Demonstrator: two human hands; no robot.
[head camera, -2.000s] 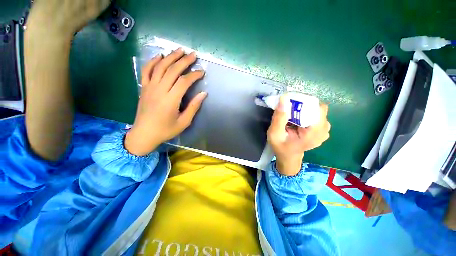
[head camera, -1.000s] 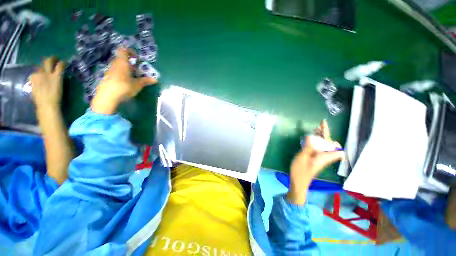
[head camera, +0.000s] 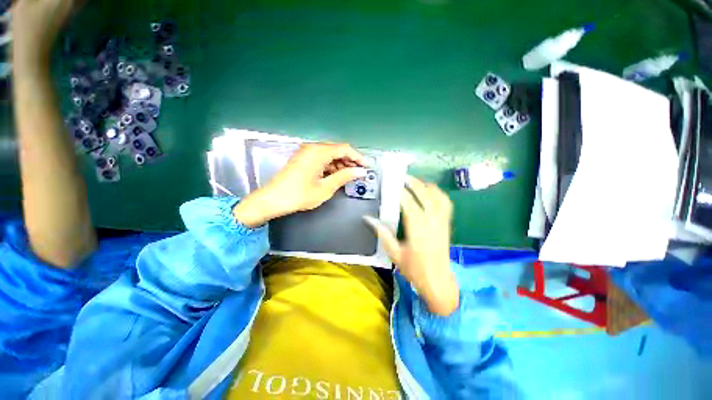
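A dark grey back panel (head camera: 328, 226) lies on a white backing sheet (head camera: 394, 164) in front of me, with glossy clear film (head camera: 230, 164) at its left end. A camera lens piece (head camera: 361, 184) sits at the panel's upper right corner. My left hand (head camera: 316, 176) reaches across the panel and its fingertips hold the lens piece at that corner. My right hand (head camera: 421, 234) is beside the panel's right edge, slightly blurred, fingers apart, holding nothing. The glue bottle (head camera: 478, 176) lies on the green tabletop to the right of the panel.
A loose lens pile (head camera: 117, 109) lies at left, with two lens pieces (head camera: 493, 91) at right. A panel stack with white sheets (head camera: 617, 172) stands at right. Other glue bottles (head camera: 554, 48) lie above it. Another person's arm (head camera: 51, 148) reaches in at far left.
My left hand has moved from the lens pile to the panel's corner with a lens piece. My right hand has let go of the glue bottle and moved left to the panel.
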